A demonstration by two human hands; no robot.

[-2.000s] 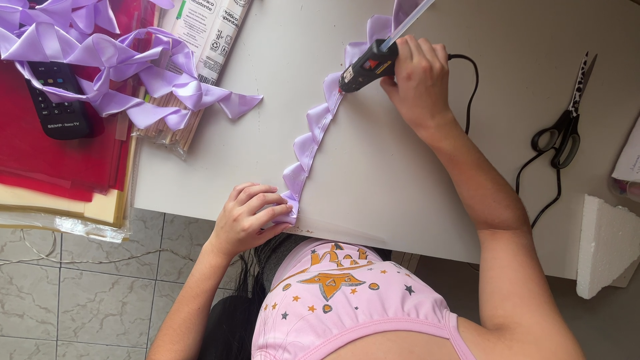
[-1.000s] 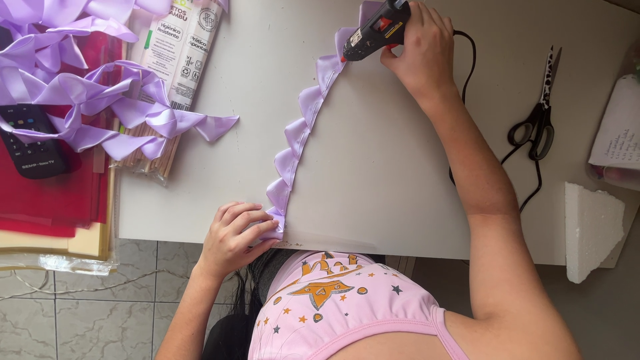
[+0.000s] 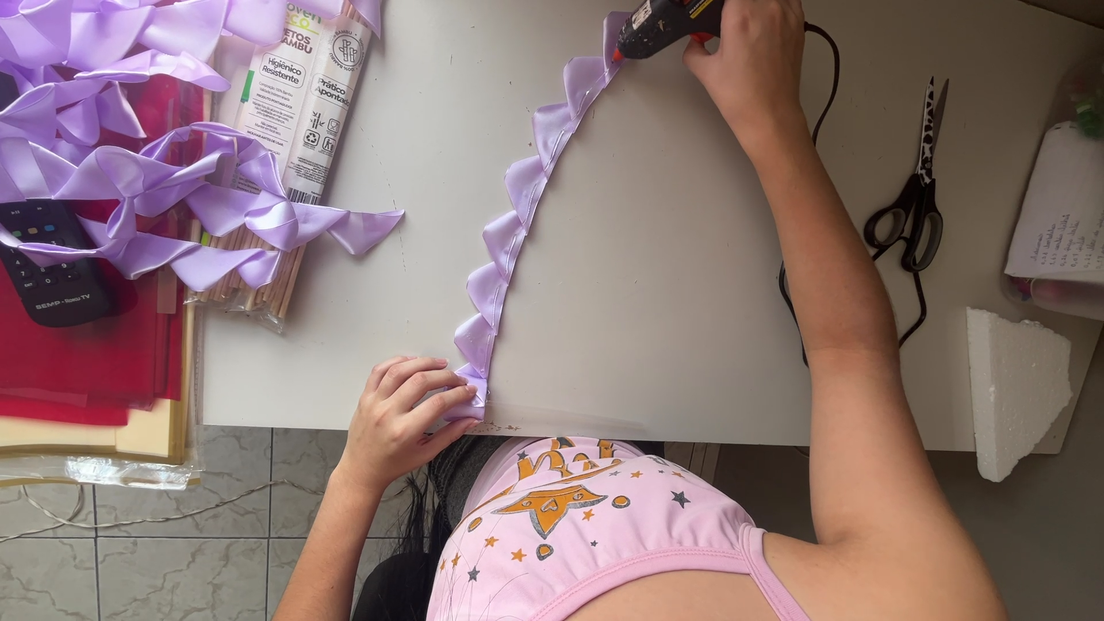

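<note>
A strip of folded lilac satin ribbon [image 3: 526,190], pointed along its left side, runs up the white table from the near edge. My left hand [image 3: 410,418] pinches its lower end at the table's edge. At the top, my right hand [image 3: 750,69] grips a black hot glue gun [image 3: 664,26], whose red-ringed nozzle touches or nearly touches the strip. The gun's rear part lies outside the view. More folded lilac ribbon [image 3: 129,185] is heaped at the upper left.
Under the heap lie a packet of bamboo skewers [image 3: 293,112], a black remote control [image 3: 56,285] and red sheets [image 3: 78,371]. To the right are black-handled scissors [image 3: 914,207], the gun's cord [image 3: 832,78], a white foam piece [image 3: 1013,388] and a clear container [image 3: 1061,216].
The glue gun, in my right hand, has moved up along the ribbon strip, away from my left hand. My left hand keeps its hold on the lower end. The view has shifted somewhat.
</note>
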